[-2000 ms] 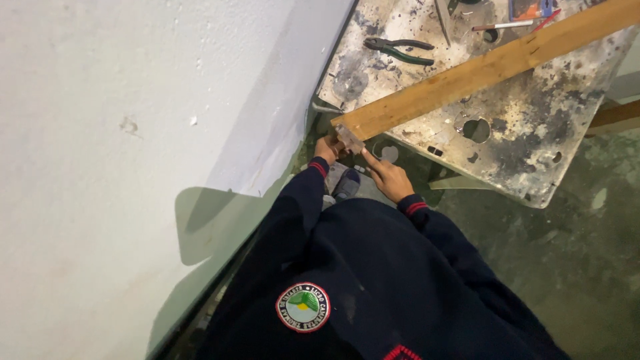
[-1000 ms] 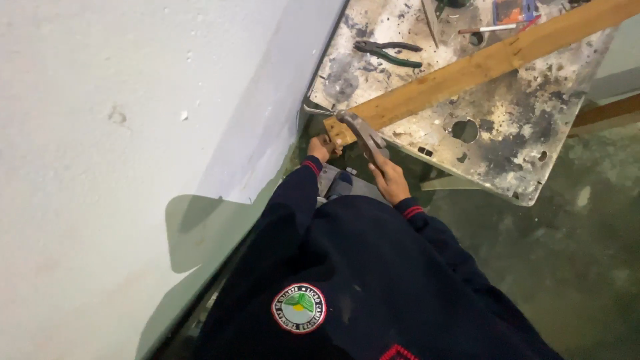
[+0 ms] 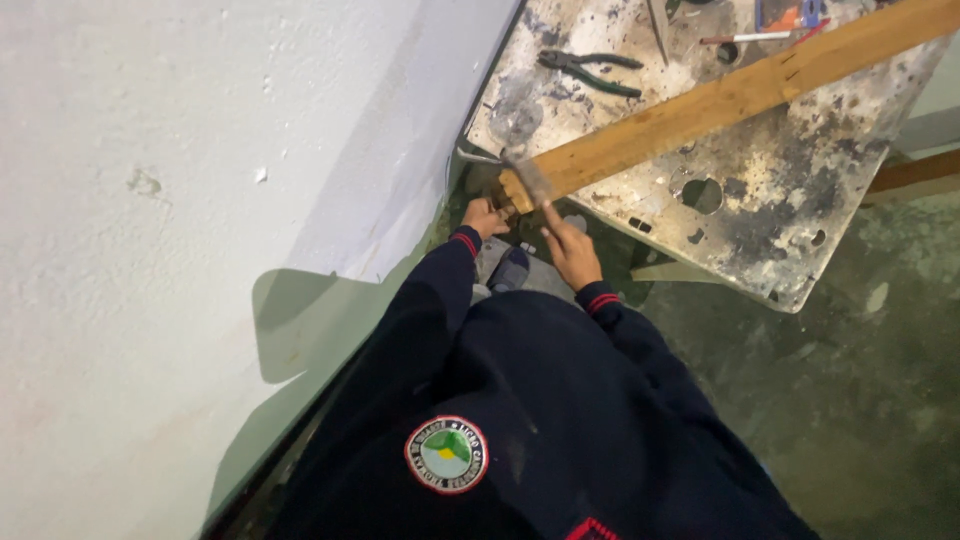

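Note:
A long wooden board (image 3: 675, 120) lies slantwise over the stained table (image 3: 795, 217), its near end jutting past the table's edge. My left hand (image 3: 486, 219) is at that end, fingers closed in on a small part below it that I cannot make out. My right hand (image 3: 571, 246) grips a blurred tool with a flat, greyish body (image 3: 531, 180), which lies across the board close to its end; the forefinger points along the tool. The tool's exact kind cannot be told. Pliers with dark green handles (image 3: 592, 71) rest on the table beyond the board.
A white wall (image 3: 225, 150) runs close along the left. On the table's far side are a red and white pen-like stick (image 3: 750, 37), a thin metal strip (image 3: 658, 30) and a blue and orange item (image 3: 787, 13). The table has round holes; another wooden bar (image 3: 911, 180) shows at right.
The tool in my right hand, angled off the board's end a second ago, now lies across the board near its end. My left hand stays at the board's end.

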